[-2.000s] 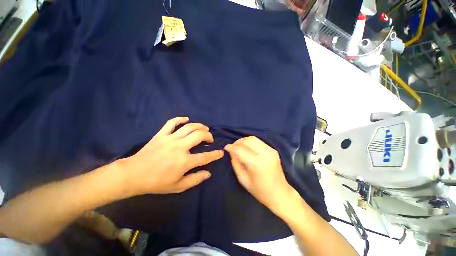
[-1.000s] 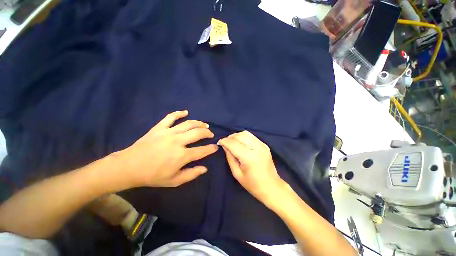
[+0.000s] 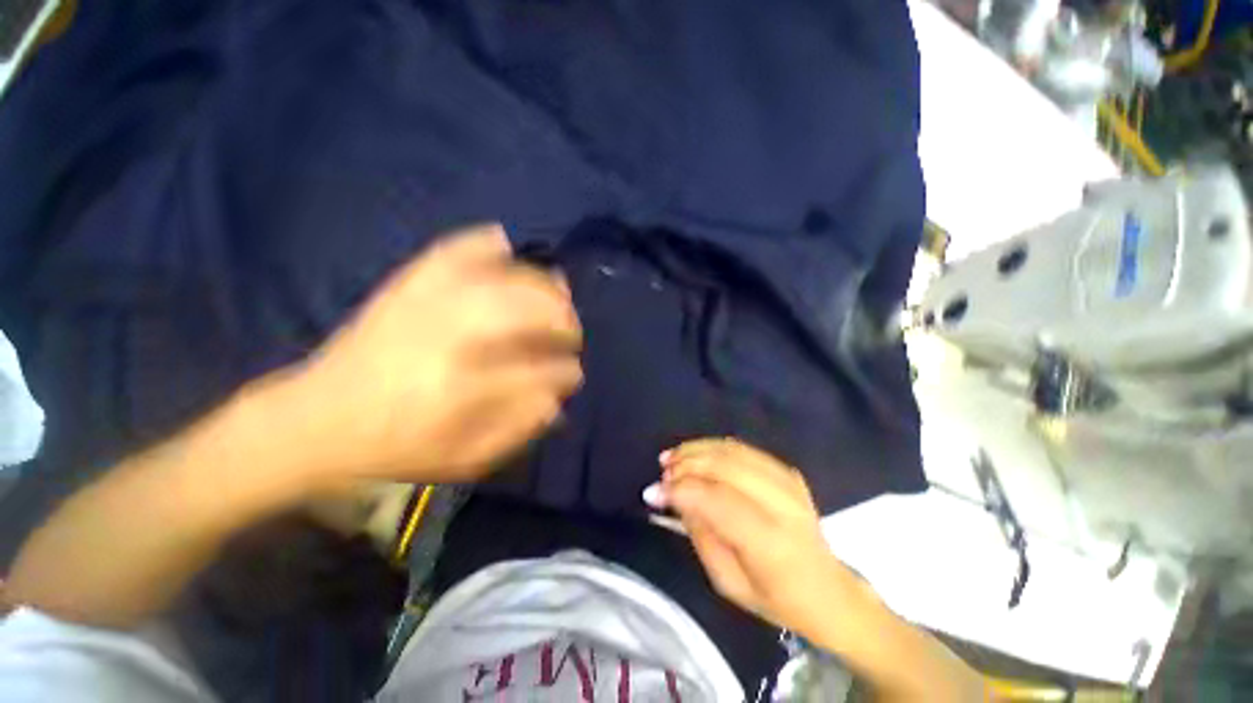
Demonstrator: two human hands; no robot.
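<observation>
A large dark navy garment [image 3: 660,151] covers much of the white table. Short white marks [image 3: 628,278] show on the cloth between my hands. My left hand [image 3: 467,357] is blurred, its fingers curled over the cloth at centre left; whether it grips the cloth cannot be told. My right hand [image 3: 742,515] is over the garment's near edge at lower centre, thumb and fingertips close together. A small white thing [image 3: 654,494] shows at its fingertips, with a pale thin piece [image 3: 669,523] just below.
The off-white sewing machine head [image 3: 1099,275] stands at right, its needle end by the garment's right edge. Dark-handled snips [image 3: 1006,522] lie on the white table [image 3: 879,563]. Blurred clear and white items [image 3: 1072,48] are at upper right. A white shirt with red letters [image 3: 570,632] shows below.
My right hand has left the cloth's middle and moved nearer to me. My left hand has curled its fingers. White marks now show on the cloth. The view has shifted, and the tags are out of view.
</observation>
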